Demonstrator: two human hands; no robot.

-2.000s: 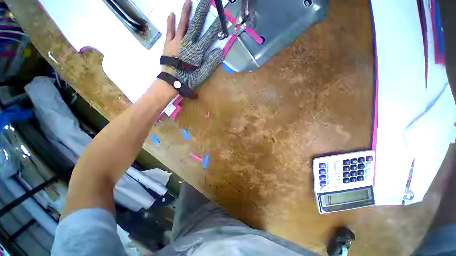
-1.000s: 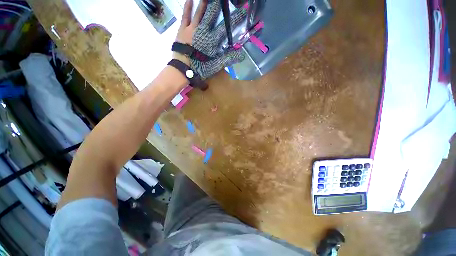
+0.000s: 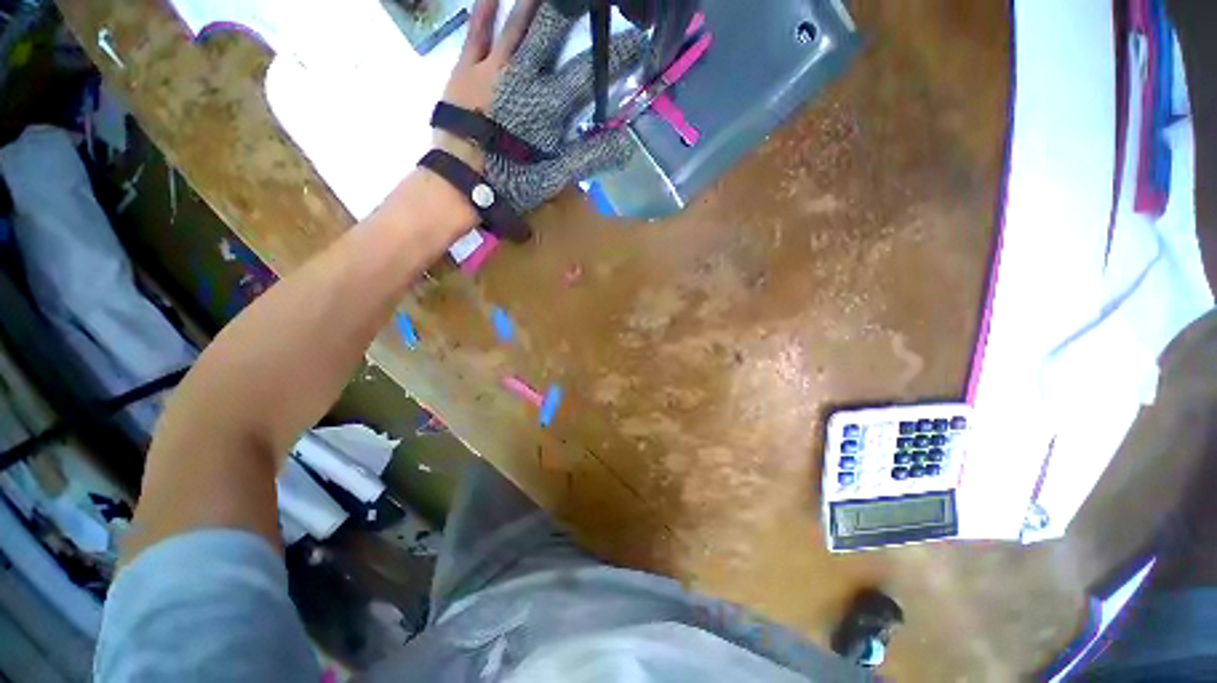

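My left hand (image 3: 523,127), in a grey chainmail glove with dark wrist straps and some fingers bare, lies flat with fingers apart on the white paper marker (image 3: 350,114) over the lay. It is beside the cutting machine's grey base plate (image 3: 761,100). Dark upright parts of the cutter (image 3: 603,60) stand at the fingers, cut off by the top edge. Pink offcuts (image 3: 677,118) lie on the base plate. My right hand is out of the picture.
A calculator (image 3: 894,476) lies against the other white lay (image 3: 1054,267) on the right. A small black object (image 3: 868,624) is at the near table edge. Blue scraps (image 3: 550,406) lie on the brown table (image 3: 747,334). A metal weight (image 3: 430,19) is at the top. Cloth rolls lie below left.
The view has shifted. More pink offcut shows on the base plate beside the cutter. A white and purple-edged pointed piece now shows at the lower right. My left hand remains flat beside the cutter.
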